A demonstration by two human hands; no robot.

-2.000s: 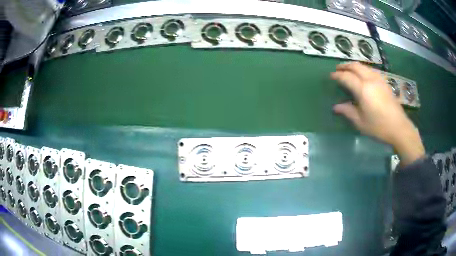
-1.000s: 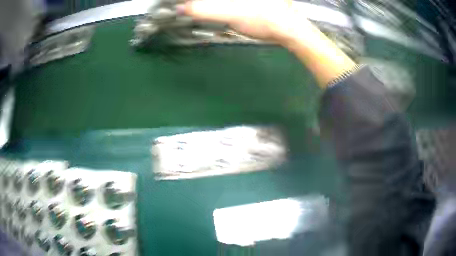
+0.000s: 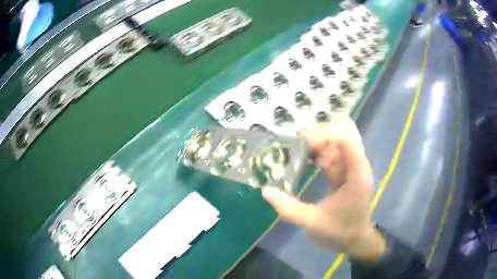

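Observation:
My right hand [image 3: 332, 190] holds a three-hole plate [image 3: 240, 155] by its near end, thumb below and fingers above. The plate is above the bench beside overlapping rows of three-hole plates [image 3: 297, 82] at the bench edge, and is slightly blurred. A three-disc plate [image 3: 92, 210] lies on the green surface at the lower left. A white notched sheet [image 3: 170, 237] lies between it and my right hand. My left hand is not in view.
Three-hole plates [image 3: 82, 79] stand end to end along the metal rail [image 3: 98, 41]. A black bar [image 3: 144, 34] crosses the rail. A three-disc plate [image 3: 212, 31] lies past it on the belt. The grey floor [image 3: 381, 147] with yellow lines is at right.
The view has turned to the right. My right hand has moved from the plates by the rail to above the bench edge and now holds a three-hole plate.

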